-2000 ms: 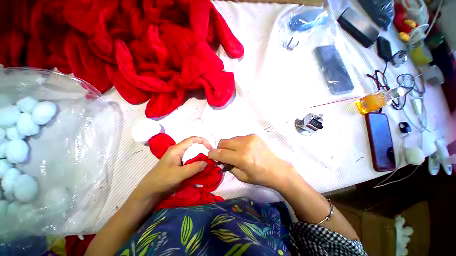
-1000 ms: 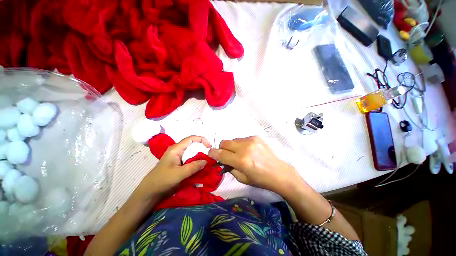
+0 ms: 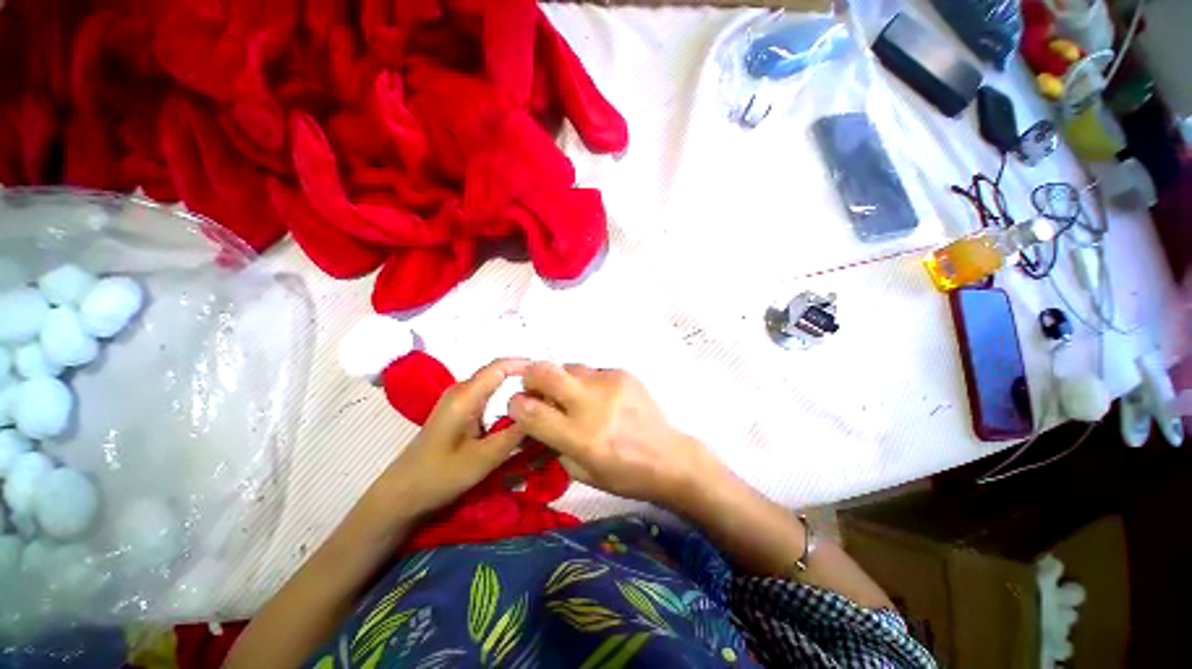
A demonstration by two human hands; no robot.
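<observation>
A red plush piece (image 3: 503, 503) lies over the near table edge and my lap, with a white pompom (image 3: 503, 400) at its upper end between my hands. My left hand (image 3: 451, 444) pinches the pompom and plush from the left. My right hand (image 3: 608, 425) is close against it, with its fingertips over the pompom. A needle or thread cannot be made out. Another white pompom (image 3: 375, 346) sits on the cloth at the rounded end of a red plush part (image 3: 418, 386).
Heaped red plush pieces (image 3: 392, 144) fill the far left. A clear bag of pompoms (image 3: 196, 431) is at left. Right of centre are a small metal object (image 3: 803, 320), an amber bottle (image 3: 970, 263), a smartphone (image 3: 991, 362), a dark flat item (image 3: 864, 178) and cables (image 3: 1046, 222).
My right hand has moved left and now covers more of the pompom. My left hand still holds the work. The whole view has shifted slightly.
</observation>
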